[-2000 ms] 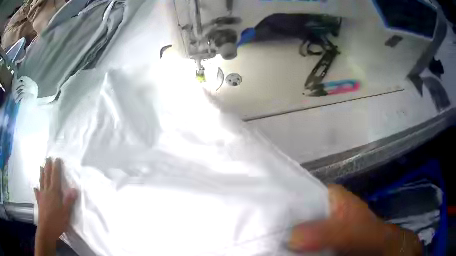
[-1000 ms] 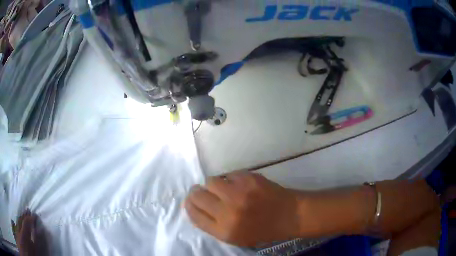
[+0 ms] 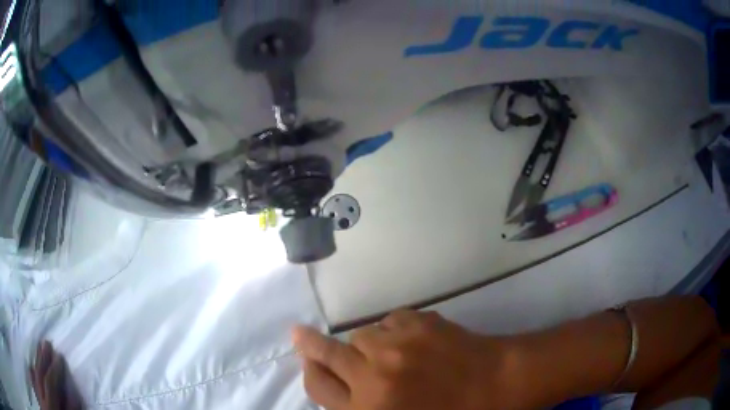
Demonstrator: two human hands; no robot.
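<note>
The white fabric panel lies under the sewing machine head and over the table at the left. A stitched line crosses its front part. The presser foot area glares, with a yellow spot beside it. My right hand presses on the panel's right edge, fingers bent, the fingertips partly hidden. My left hand is cut small at the lower left and rests on the panel's left part. The black thread tension assembly with its grey knob hides part of the needle area.
Black scissors and snips with blue and pink handles lie on the machine bed. A round metal disc sits right of the needle. Grey cut pieces lie at the far left.
The view has moved closer to the machine head. The panel, loosely spread two seconds ago, now lies flatter. My right hand has moved from the lower right to the panel edge near the machine.
</note>
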